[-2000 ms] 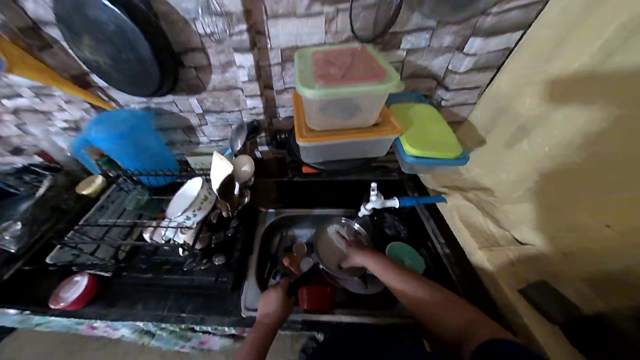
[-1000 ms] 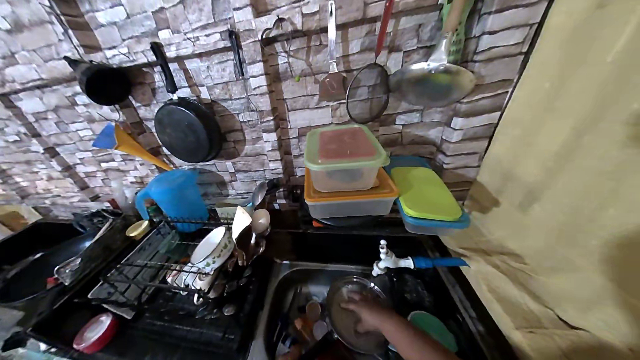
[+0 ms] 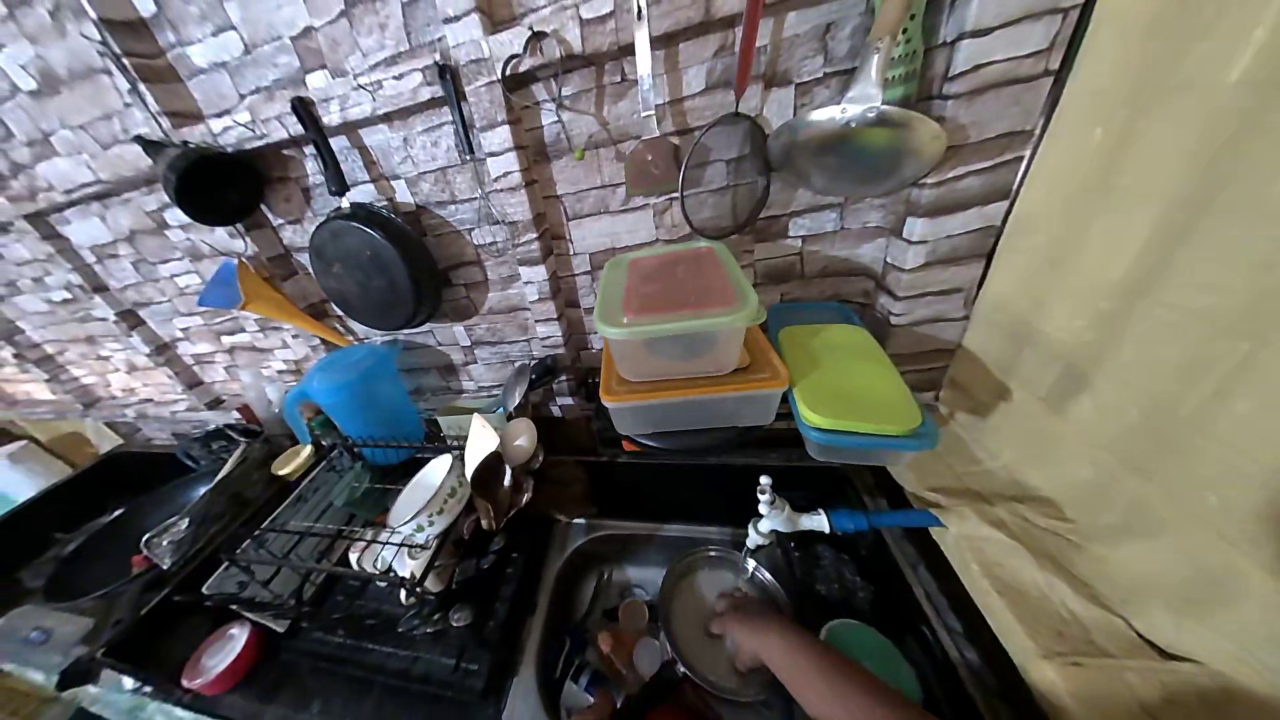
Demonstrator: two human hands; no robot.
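Note:
My right hand (image 3: 745, 628) reaches into a round metal pan (image 3: 690, 610) of cloudy water in the stainless-steel sink (image 3: 590, 535); its fingers are partly hidden, so its grip is unclear. Above the pan, the white faucet (image 3: 785, 520) carries a blue handle or hose (image 3: 880, 520). A small part of my left hand (image 3: 597, 706) shows at the bottom edge, near cups (image 3: 647, 655) and other dishes in the sink; whether it holds anything cannot be told. A green bowl (image 3: 870, 655) lies right of the pan.
Left of the sink stands a black wire dish rack (image 3: 330, 540) with a patterned white bowl (image 3: 428, 495) and utensils. Stacked plastic containers (image 3: 690, 400) stand behind the sink. A blue pitcher (image 3: 365, 400) is behind the rack, and a red-rimmed container (image 3: 222, 657) lies at front left.
The view has tilted up, showing more of the wall with hanging pans and utensils. My right hand stays in the pan; my left hand, plainly seen two seconds ago, is now mostly below the frame.

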